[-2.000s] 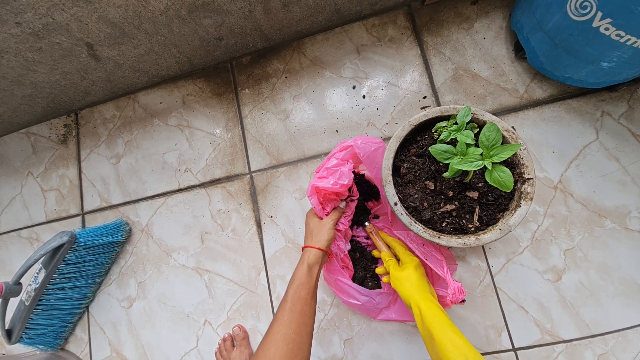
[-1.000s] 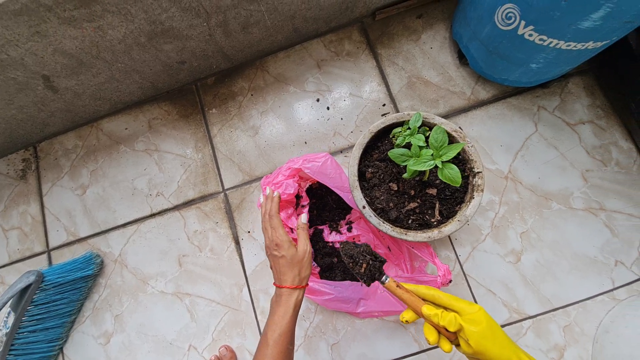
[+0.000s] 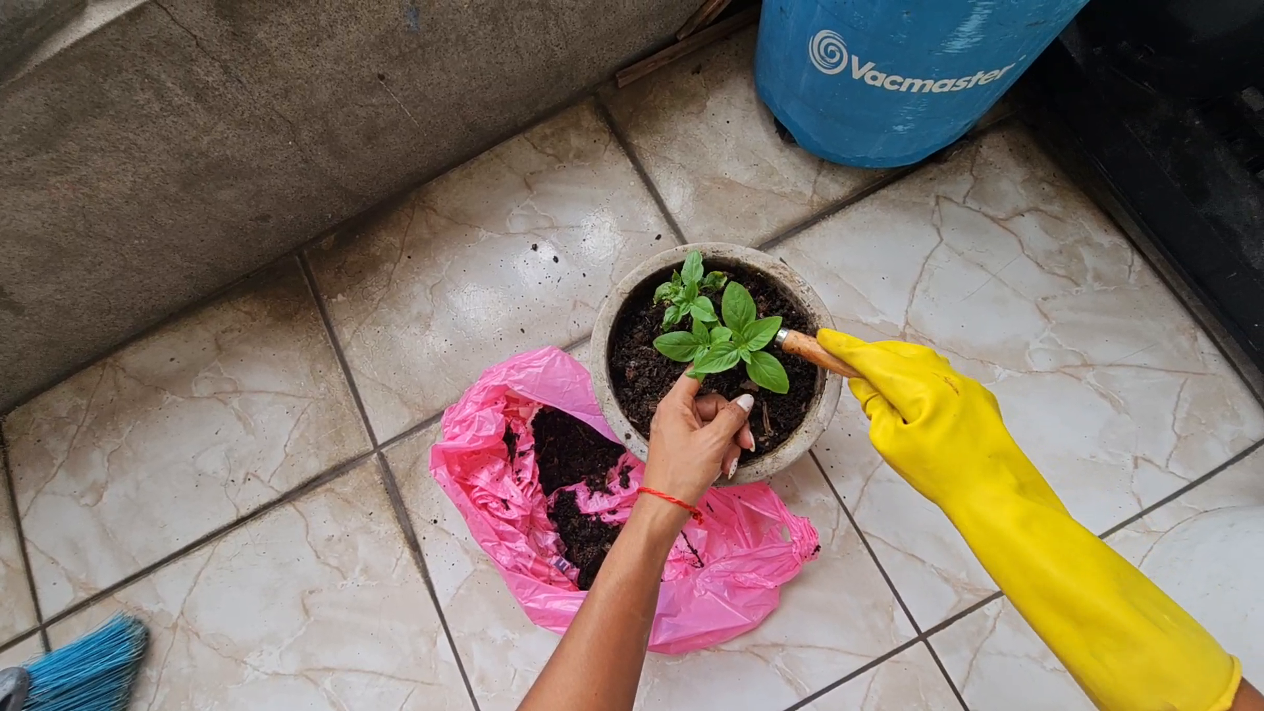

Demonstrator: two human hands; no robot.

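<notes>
A round stone-like pot [image 3: 821, 415] full of dark soil [image 3: 637, 370] holds a leafy green plant [image 3: 726, 341]. My left hand [image 3: 699, 430], bare with a red string at the wrist, reaches over the pot's near rim, its fingers at the lower leaves; whether they pinch anything is hidden. In a yellow rubber glove, my right hand [image 3: 904, 395] grips the wooden handle of a small trowel [image 3: 818, 353] at the pot's right rim. The trowel's blade is hidden behind the leaves. Below and left of the pot lies an opened pink plastic bag [image 3: 494, 494] with dark soil inside.
A blue Vacmaster drum [image 3: 889, 109] stands beyond the pot at the upper right. Along the upper left runs a low concrete wall [image 3: 227, 138]. Blue broom bristles [image 3: 89, 667] show at the lower left. Crumbs of soil dot the tiled floor [image 3: 474, 262].
My left hand has left the bag for the plant in the pot. My right hand has brought the trowel, loaded with soil over the bag one second ago, up to the pot.
</notes>
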